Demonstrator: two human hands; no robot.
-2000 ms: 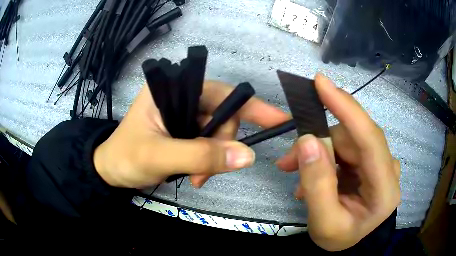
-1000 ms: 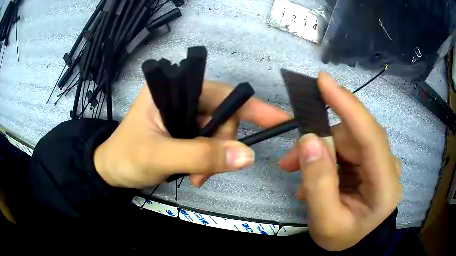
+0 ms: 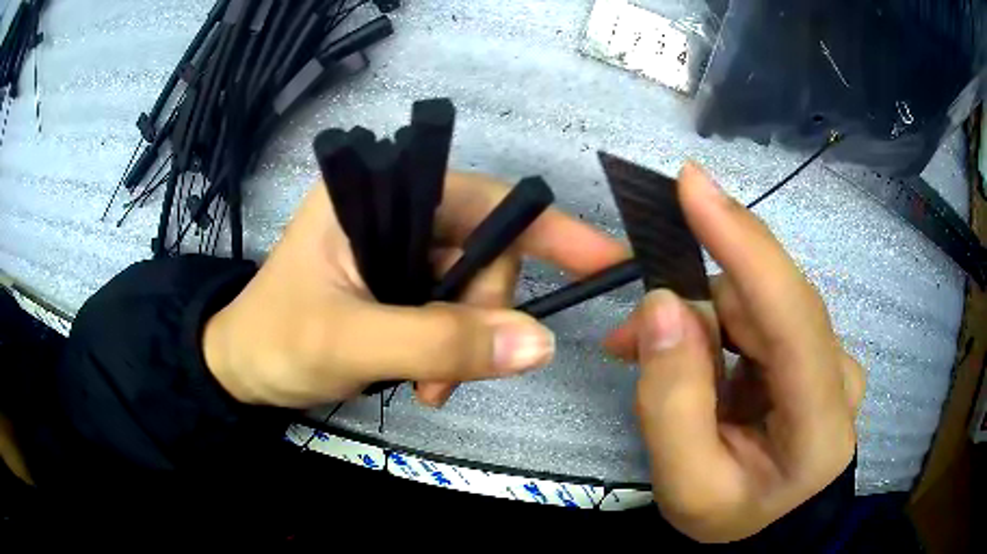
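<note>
My left hand (image 3: 368, 314) is closed around several black antennas (image 3: 387, 206) whose wide ends fan upward. One more antenna end (image 3: 500, 233) sticks out to the right between thumb and fingers. A thin black stem (image 3: 579, 291) runs right from the left fingers to behind the blade. My right hand (image 3: 747, 379) grips the trimming knife (image 3: 656, 222), a flat dark blade with a slanted tip pointing up and a pale handle. The blade covers the stem's right end. A thin cable (image 3: 795, 173) runs up right behind the right fingers to a tiny yellowish connector (image 3: 833, 137).
A loose antenna pile (image 3: 244, 97) lies at the upper left. A dark shiny plastic bag (image 3: 833, 81) lies at the upper right beside a whitish number plate (image 3: 647, 45). A long dark strip (image 3: 942, 229) is at the far right. A blue-printed white strip (image 3: 476, 477) follows the near edge.
My right hand and the knife have shifted slightly left since the last frame, and the cable tip has moved a little. My left hand has barely moved and keeps its hold on the antennas.
</note>
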